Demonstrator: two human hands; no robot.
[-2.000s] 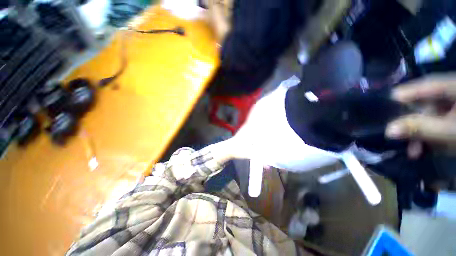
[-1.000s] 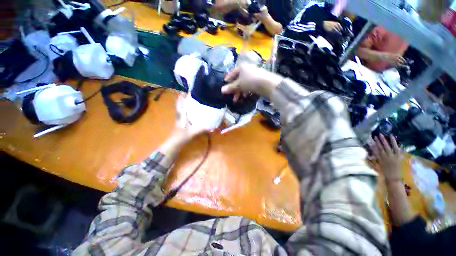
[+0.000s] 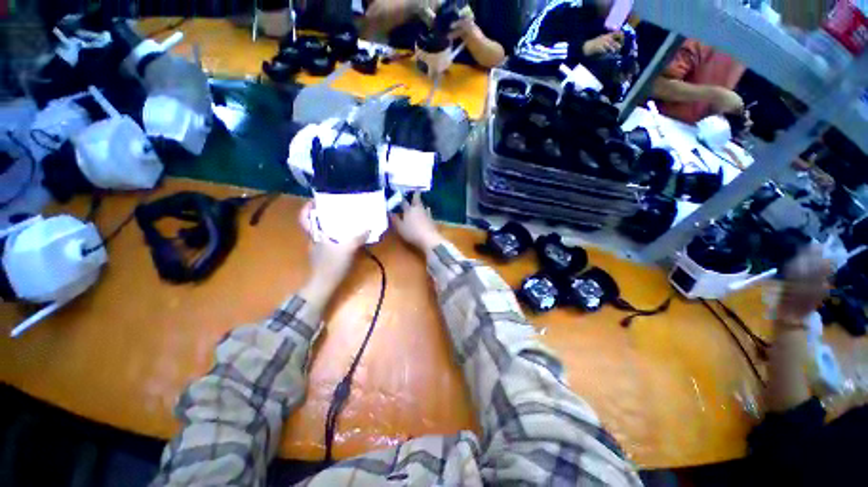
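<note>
A white and black security camera (image 3: 348, 214) is upright in front of me, with its black part on top and a black cord running from it down the bench. My left hand (image 3: 333, 255) holds its white housing from below left. My right hand (image 3: 416, 225) is just right of it, with its fingertips at the lower edge of a second black and white camera (image 3: 410, 169) and near a short white antenna. Whether these fingers grip anything is unclear. More white and translucent parts behind the cameras are partly hidden.
White cameras (image 3: 59, 257) and a coiled black cable (image 3: 187, 238) lie left. Stacked trays (image 3: 562, 195) of black modules stand back right, with loose black modules (image 3: 541, 291) before them. A metal shelf post (image 3: 728, 171) slants at right. Other workers' hands (image 3: 802, 283) are near.
The view has swung from the bench edge and floor to the bench. The camera, earlier held off the bench, is over it. My right hand has left its black part and moved lower.
</note>
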